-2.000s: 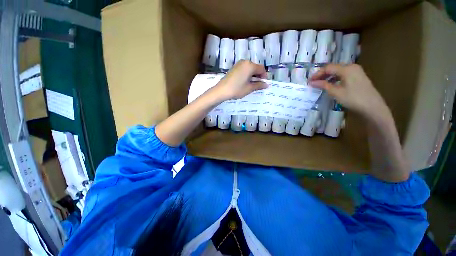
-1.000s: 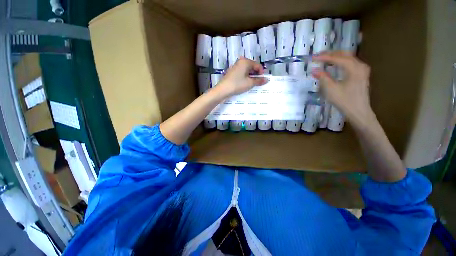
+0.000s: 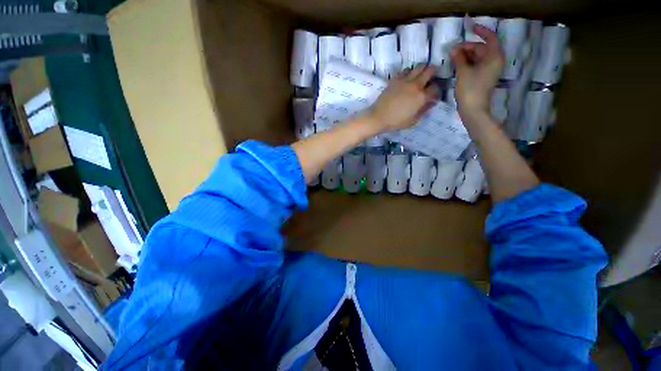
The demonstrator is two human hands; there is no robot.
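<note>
White cylindrical units (image 3: pixel 398 172) lie packed in rows inside the open carton (image 3: pixel 377 228). A white label sheet (image 3: pixel 348 98) with rows of small dark print lies tilted over the middle rows. My left hand (image 3: pixel 406 98) rests over the sheet, fingertips at its upper edge by the back row; the sheet appears held under it. My right hand (image 3: pixel 478 72) is at the back row, fingers bent close together over a unit. Whether a tiny label is at its fingertips cannot be made out.
The carton's left flap (image 3: pixel 163 94) stands open beside a green surface with white paper sheets (image 3: pixel 87 147). A pale rail with a white power strip (image 3: pixel 45 262) runs along the left. A green glow shows among the front units.
Both hands have moved up toward the back row, the right one farther. The label sheet has turned, with its right end lower. The view has shifted slightly.
</note>
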